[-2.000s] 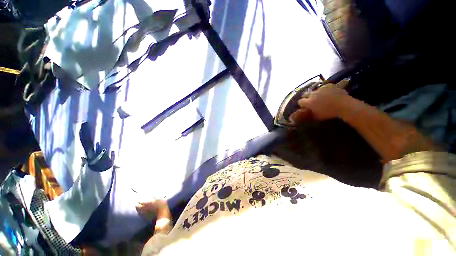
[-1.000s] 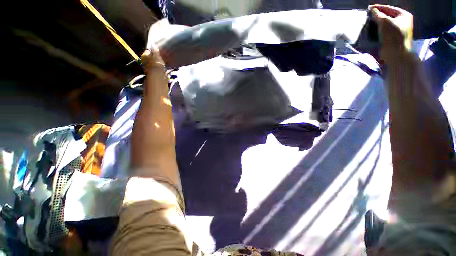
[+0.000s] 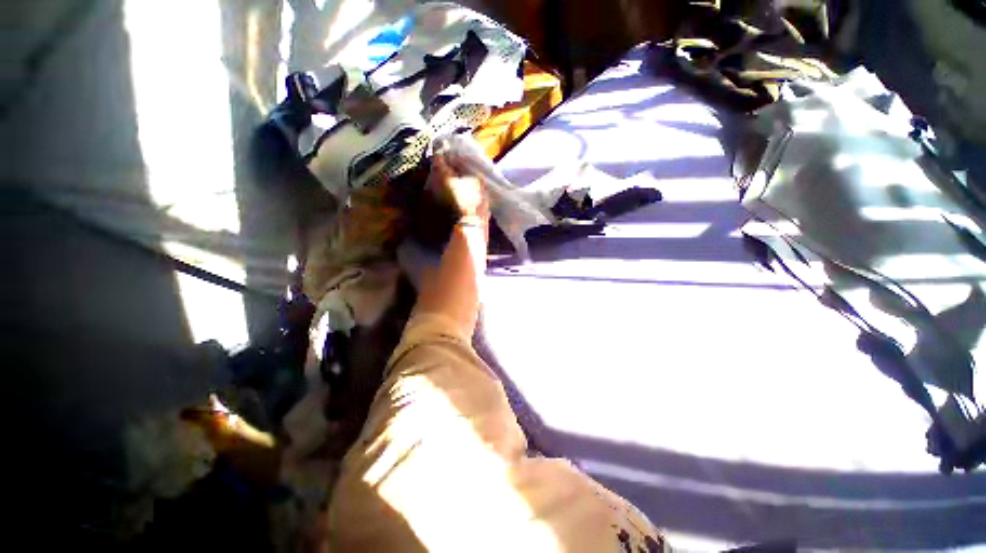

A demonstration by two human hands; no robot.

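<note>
My left hand (image 3: 460, 186) is stretched out at the table's left edge, with its fingers closed on a crumpled pale garment panel (image 3: 514, 205). The panel's black-edged end lies on the table corner; the fingers are blurred, so the exact grip is hard to see. My right hand is not in view. The iron is not in view either.
A basket (image 3: 405, 160) with black and white pieces stands beyond my left hand, beside orange patterned cloth (image 3: 524, 113). The pale, sun-striped table (image 3: 649, 356) is at the right, with overlapping grey-white panels (image 3: 854, 205) along its far side.
The view has turned left. Earlier both hands held a long pale panel raised over the table; now my left hand is by the basket with a pale panel, and my right hand has left the picture.
</note>
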